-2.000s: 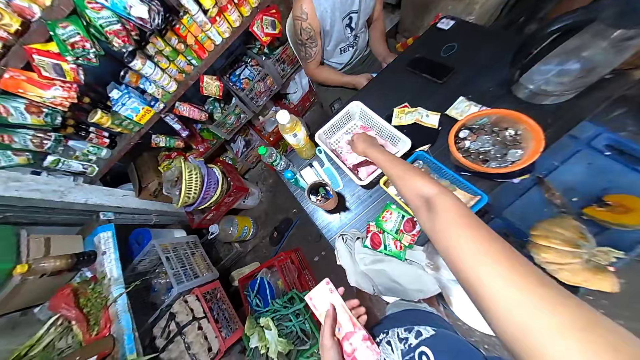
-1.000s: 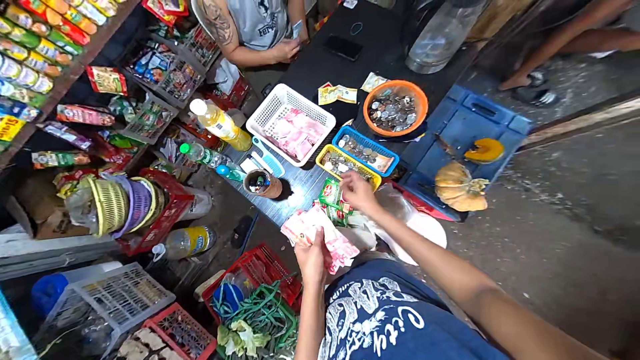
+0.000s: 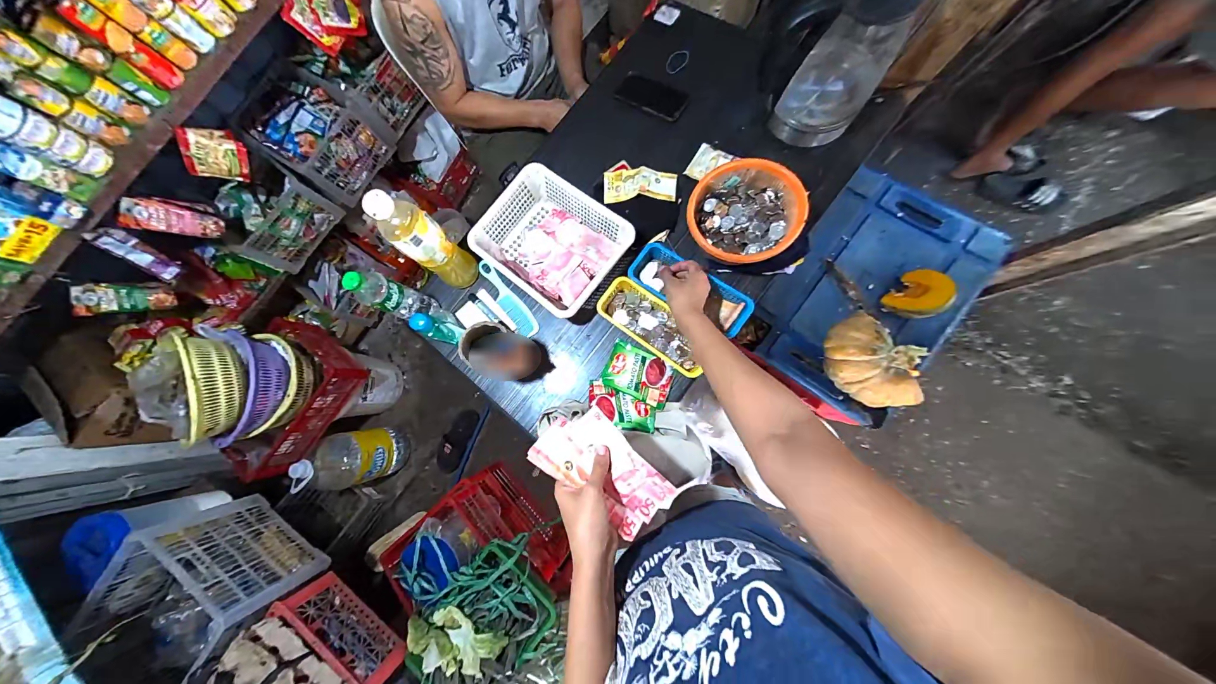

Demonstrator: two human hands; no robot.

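My left hand (image 3: 587, 508) grips a fanned bunch of pink banknotes (image 3: 617, 470) near my lap. My right hand (image 3: 686, 290) reaches over the blue basket (image 3: 746, 309), fingertips at some pale round pieces in it; whether it grips any cannot be told. Beside that stands a yellow basket (image 3: 692, 369) of coins. More pink notes (image 3: 565, 255) lie in a white plastic basket (image 3: 486, 223). An orange bowl (image 3: 803, 204) holds many coins. Red and green sachets (image 3: 635, 378) rest on the near edge of the black table (image 3: 594, 128).
A smartphone (image 3: 652, 97), banknotes (image 3: 641, 184) and a large clear container (image 3: 826, 85) stand or lie on the table. Bottles (image 3: 427, 237) are at left, a pumpkin (image 3: 869, 361) on a blue surface at right. One person sits across; another person's limbs show at upper right.
My right hand was in the white basket, then by the yellow one, and is now over the blue one. My left hand's notes are more fanned out than at first. The view has shifted.
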